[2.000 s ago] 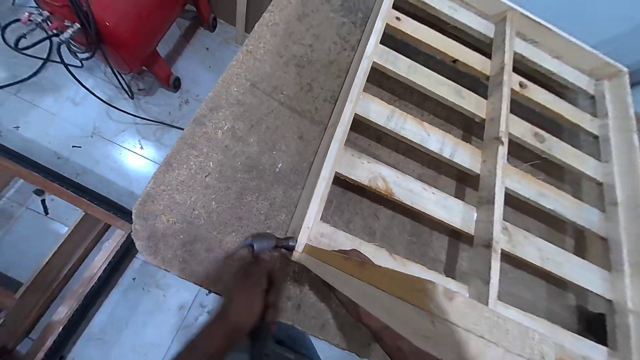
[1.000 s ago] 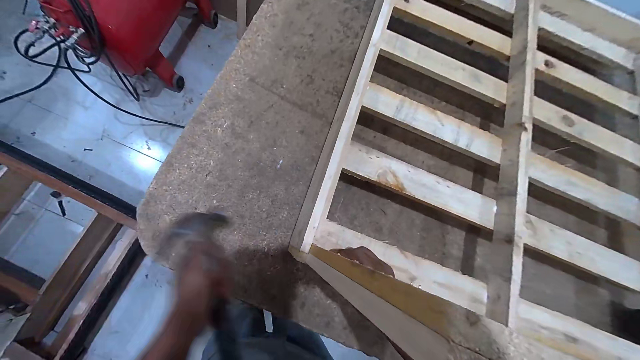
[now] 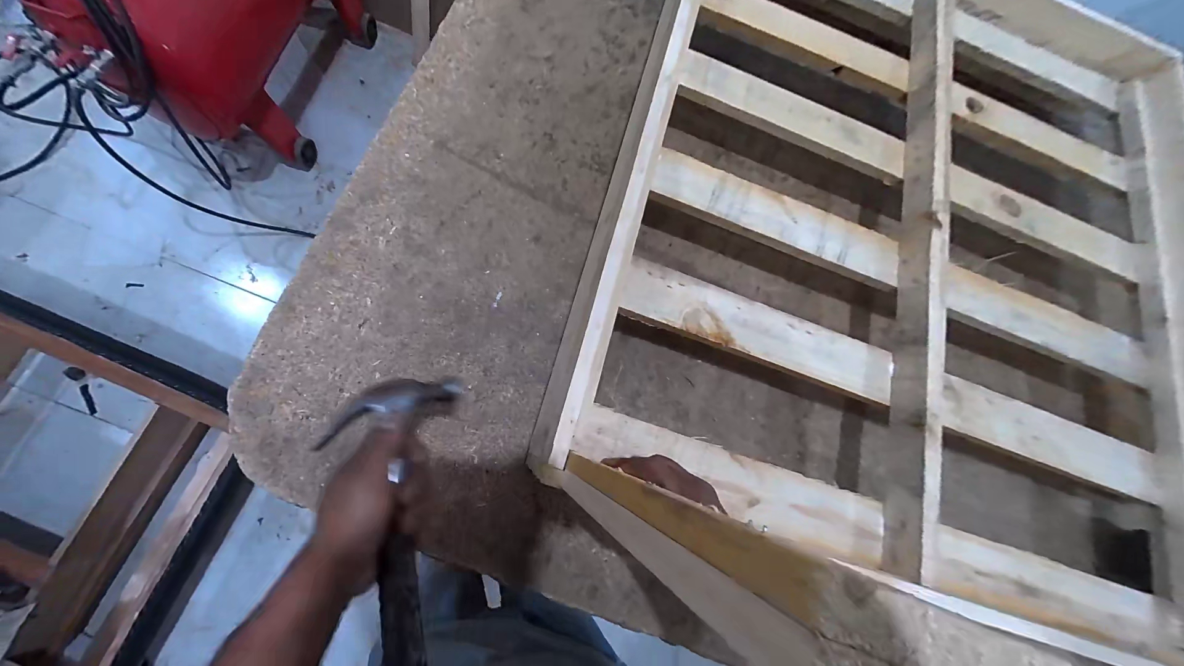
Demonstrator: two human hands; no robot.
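A claw hammer (image 3: 398,400) is in my left hand (image 3: 370,499), raised over the worktable's near left part, its head slightly blurred. Its claw points left and its striking face is toward the corner of a slatted wooden frame (image 3: 920,277). To the right, my right hand (image 3: 668,478) has its fingers at the inner side of the frame's near board (image 3: 712,546), close to that corner; the rest of this hand is hidden by the board. The near board meets the left rail (image 3: 615,250) at the corner.
The particleboard tabletop (image 3: 444,268) has a rounded corner at the left. A red tank (image 3: 213,55) with black hoses (image 3: 194,199) stands on the tiled floor. Brown wooden framing with black edging (image 3: 111,347) lies at the lower left. My legs (image 3: 499,615) are at the near table edge.
The hammer and my left hand have moved left, away from the frame's corner, where the hammer head was two seconds ago. My right hand stays at the near board.
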